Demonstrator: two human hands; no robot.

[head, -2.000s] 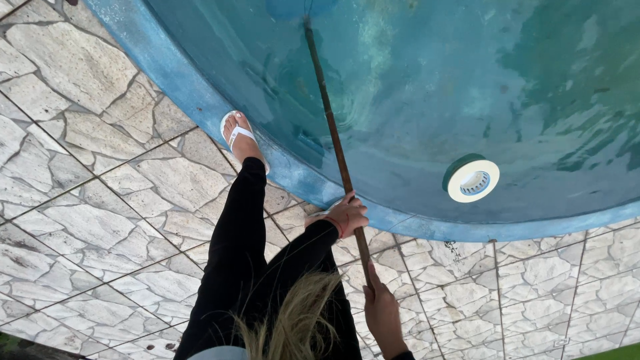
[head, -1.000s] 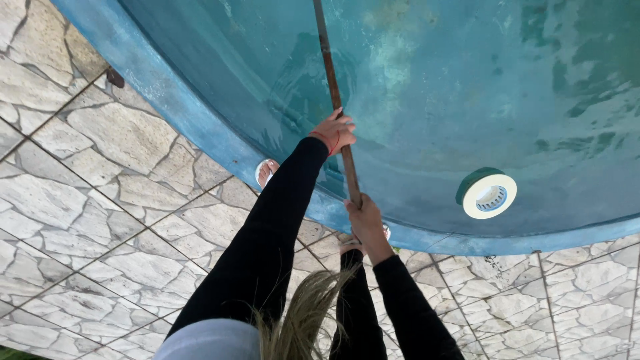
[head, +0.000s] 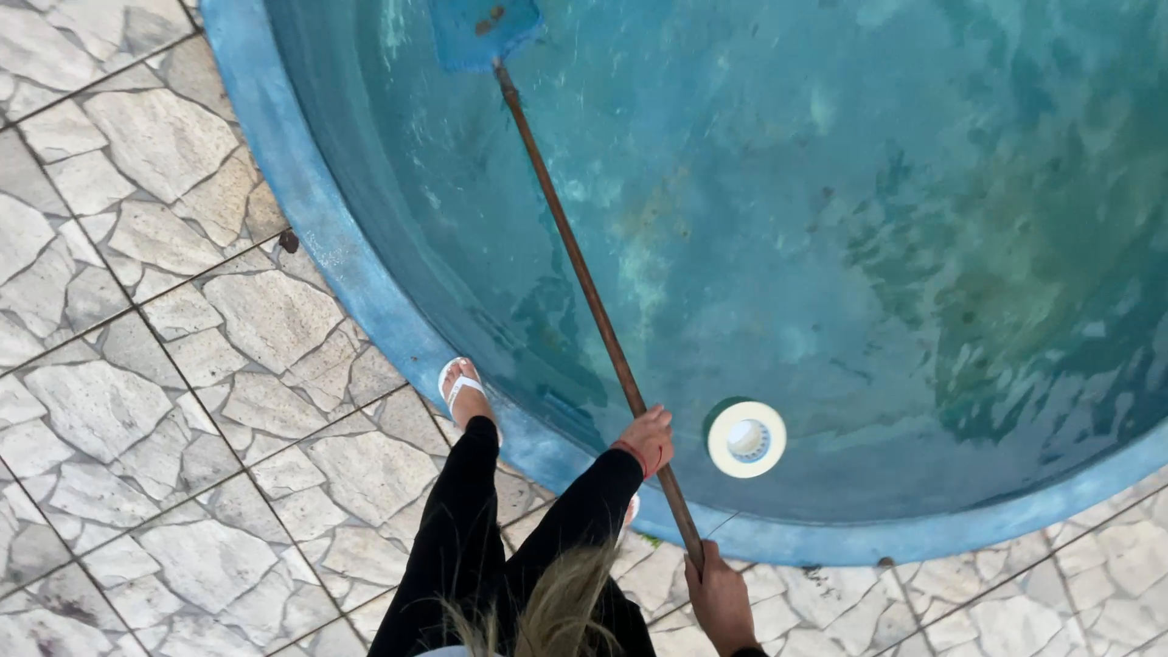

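Note:
My left hand (head: 648, 440), with a red cord at the wrist, grips the lower part of a long brown pole (head: 584, 269) over the pool's rim. Closed around the pole's near end is my right hand (head: 721, 598), lower and to the right. The pole slants up and left across the pool to a blue skimmer net (head: 484, 32) at the top of the view. Brown debris (head: 490, 20) shows in the net, whose far edge is cut off by the frame.
A blue pool rim (head: 342, 274) curves around greenish water. A white ring-shaped floating skimmer (head: 746, 439) lies in the water near the rim. My sandalled foot (head: 464, 388) stands on the rim. Stone-patterned tiles (head: 164, 392) surround the pool, with a small dark object (head: 289, 241) on them.
Both hands have drawn back from over the water toward the rim, still on the pole. The net, out of view a second ago, shows at the top again.

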